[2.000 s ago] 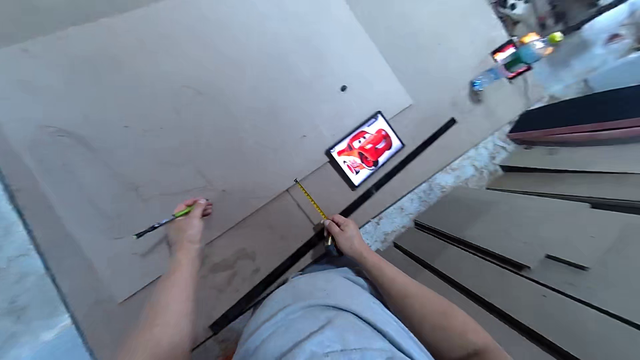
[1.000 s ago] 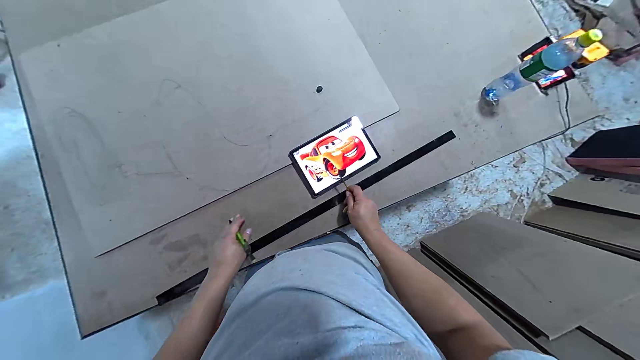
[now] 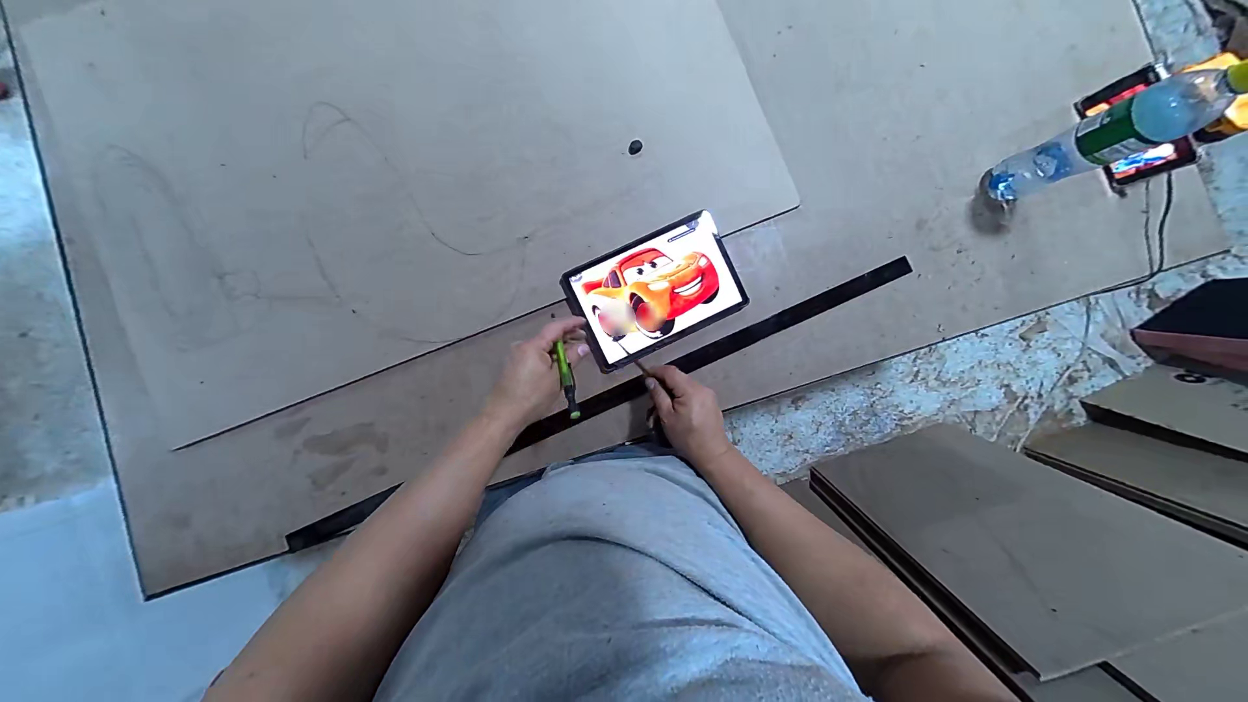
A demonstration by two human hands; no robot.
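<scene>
A tablet [image 3: 658,292] showing a red cartoon car lies across the edge of a large thin board [image 3: 468,185], which bears faint curved pencil-like lines. My left hand [image 3: 534,375] is at the tablet's left corner, holding a green and black marking pencil or pen [image 3: 566,378] that points toward me. Below the tablet's lower edge, my right hand [image 3: 687,409] is closed on a tape measure, mostly hidden in the fingers; a short bit of its blade [image 3: 642,368] shows near the tablet. A long black strip [image 3: 799,310] runs diagonally under or behind both hands.
A plastic bottle [image 3: 1111,136] lies at the upper right over devices with lit screens [image 3: 1155,161], with a cable [image 3: 1162,229] hanging off them. Stacked panels [image 3: 1033,536] stand at the lower right. A wider board [image 3: 351,439] lies beneath the thin one.
My left hand, with the green pencil or pen, has moved right to the tablet. The extended yellow tape blade seen two seconds ago is mostly out of sight. The view has shifted.
</scene>
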